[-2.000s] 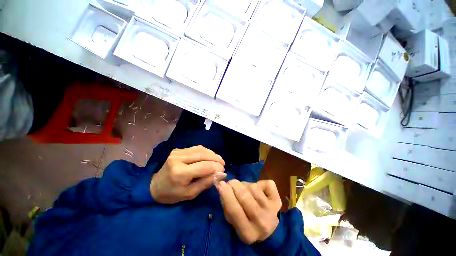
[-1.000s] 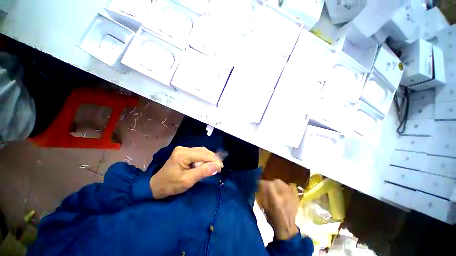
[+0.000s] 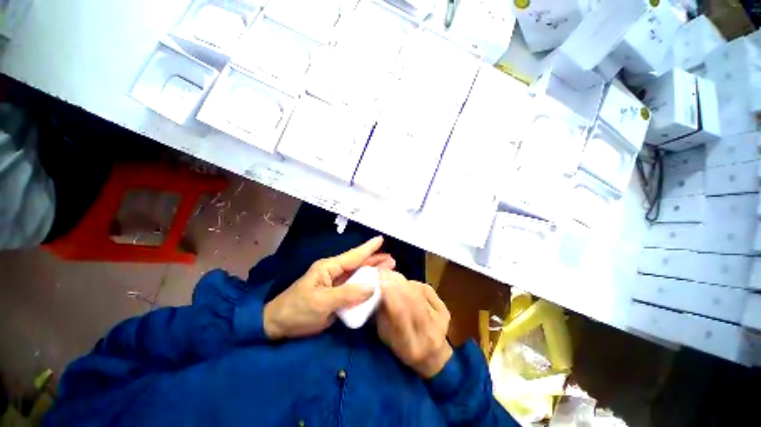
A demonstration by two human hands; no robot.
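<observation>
A glossy white rounded case (image 3: 360, 298) is held over the lap, in front of the blue jacket. My left hand (image 3: 315, 293) grips it from the left, thumb on its face and index finger extended. My right hand (image 3: 413, 324) is against the case's right side with its fingers bent; whether it grips the case or something small is hidden. Open white box bases (image 3: 246, 108) with rounded inserts stand in rows along the table edge above the hands.
The white table (image 3: 225, 163) crosses the view diagonally. Closed white boxes (image 3: 692, 283) are stacked at right, with loose boxes (image 3: 670, 108) and a dark cable (image 3: 652, 185) behind. A red stool (image 3: 125, 213) is at left, yellow scraps (image 3: 534, 350) below the table. A grey sleeve shows far left.
A white case now shows in my left hand. My right hand, blurred and away to the right one second ago, has come back beside the left. The view has shifted slightly.
</observation>
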